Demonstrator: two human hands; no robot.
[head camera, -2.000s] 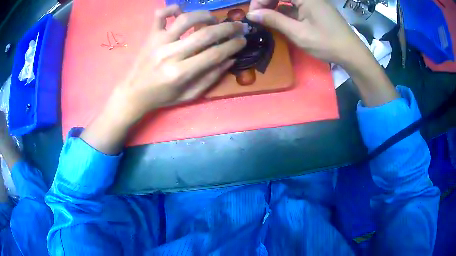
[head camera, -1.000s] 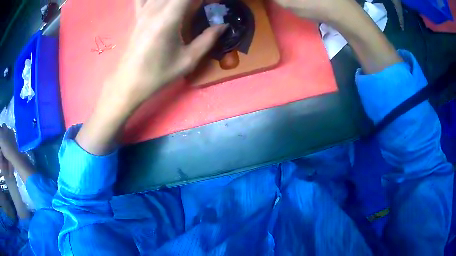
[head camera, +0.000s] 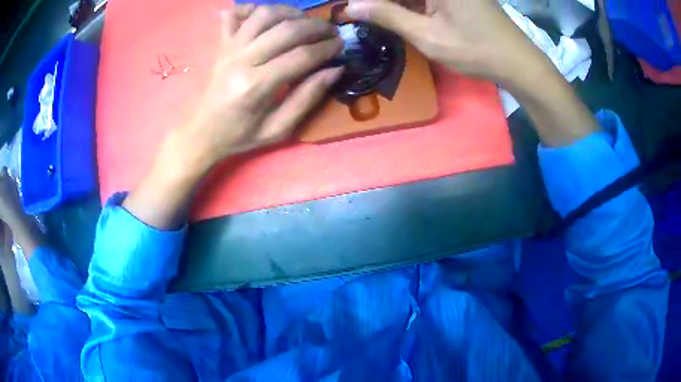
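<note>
A round glossy black housing (head camera: 373, 66) sits in the orange-brown fixture (head camera: 414, 101). A small white block (head camera: 348, 33) lies on the housing's upper left. My left hand (head camera: 272, 71) reaches over the fixture from the left, its fingertips at the housing's left side and the white block. My right hand (head camera: 440, 33) is at the housing's upper edge, its fingertips near the white block. Whether either hand grips a small part cannot be told, as the fingers hide it.
The red-pink mat (head camera: 351, 175) lies under the fixture, with thin copper-coloured strands (head camera: 166, 69) at left. A blue bin (head camera: 63, 149) stands left, another (head camera: 646, 30) at upper right. White tissue (head camera: 571, 56) lies right. Another person's arm (head camera: 19, 216) is at far left.
Since one second ago, my left hand has come back to the housing's left side with fingers bent, and my right fingertips have moved in to its upper edge. The view has shifted slightly.
</note>
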